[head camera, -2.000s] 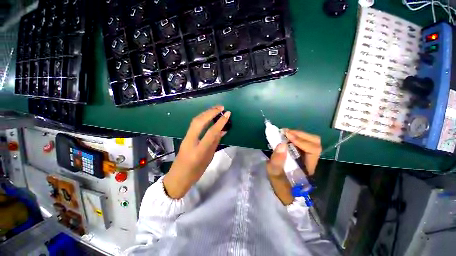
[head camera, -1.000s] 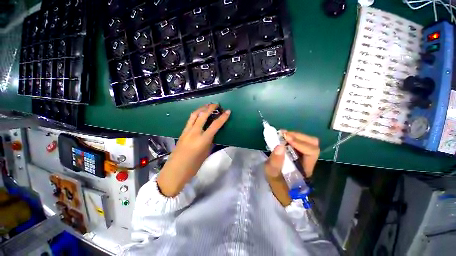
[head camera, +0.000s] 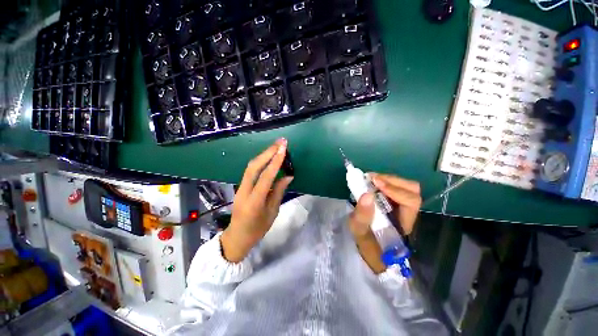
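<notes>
My left hand (head camera: 261, 197) holds a round black part (head camera: 287, 163) between its fingers above the near edge of the green mat. The part is seen nearly edge-on and partly hidden by the fingers. My right hand (head camera: 387, 203) holds a dispensing syringe (head camera: 359, 184) like a pen, its thin needle pointing up and left, apart from the black part. A blue adapter (head camera: 396, 256) sits at the syringe's rear end. A glossy black blister tray (head camera: 262, 121) with round black parts in its pockets lies beyond my hands.
More black trays (head camera: 79, 128) overlap at the left. A pale board (head camera: 492, 98) with rows of small marks leans by the blue controller (head camera: 578, 118) at right. A loose black part (head camera: 439, 9) lies at the top. A machine with a keypad pendant (head camera: 117, 209) stands lower left.
The black part in my left hand has turned from face-up to nearly edge-on, and the fingers have shifted around it. My right hand and the syringe have barely moved.
</notes>
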